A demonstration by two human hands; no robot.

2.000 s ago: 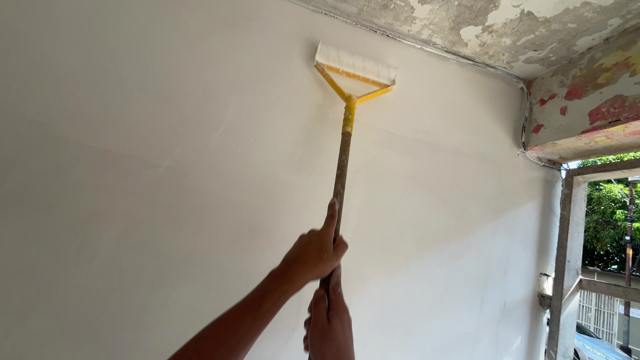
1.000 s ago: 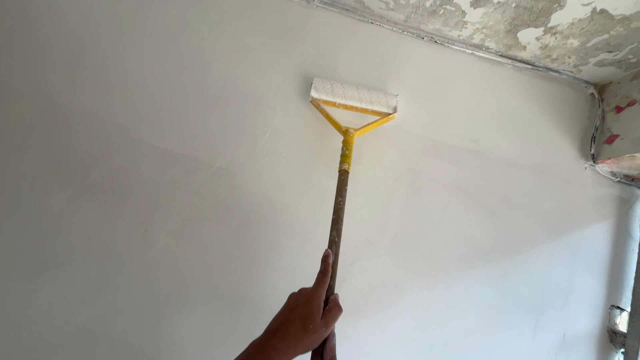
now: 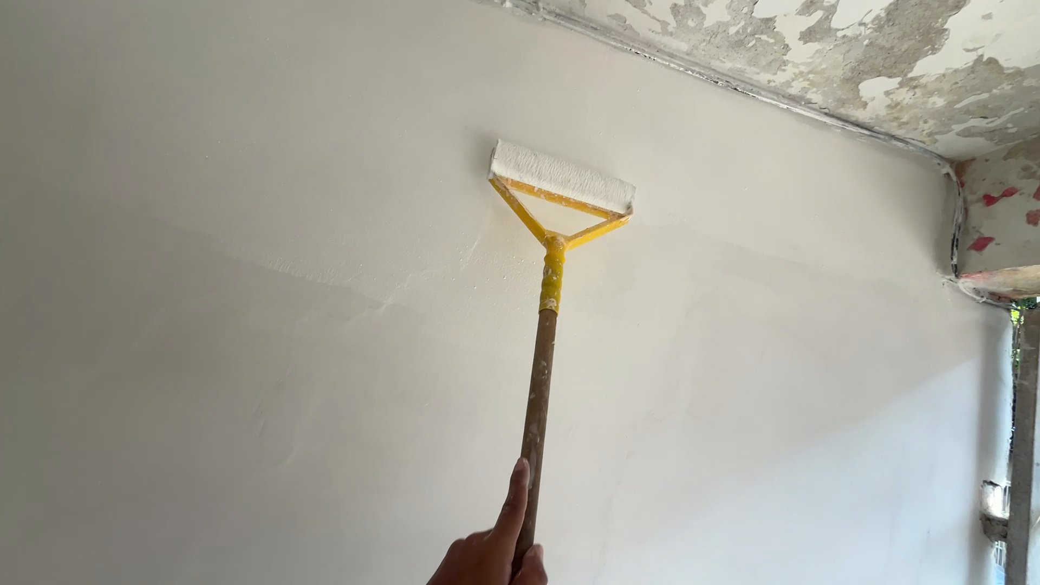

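Observation:
A paint roller with a white, paint-coated sleeve [image 3: 565,177] rests against the pale wall [image 3: 341,366], its sleeve tilted down to the right. Its yellow triangular frame [image 3: 520,213] joins a yellow grip piece on a brown, paint-spotted pole [image 3: 538,406]. At the bottom edge of the view, my left hand [image 3: 491,540] is closed around the pole, one digit stretched up along it. The pole's lower end and my right hand are out of view.
Above right is a ceiling [image 3: 877,65] with peeling paint, meeting the wall along a rough edge. A beam [image 3: 1003,203] with red patches juts in at the right. Below it stand a grey upright frame [image 3: 1022,447] and a broken bit of masonry [image 3: 993,512].
My right hand, on the pole below my left hand two seconds ago, has gone out of view. My left hand still holds the pole. The view has shifted left.

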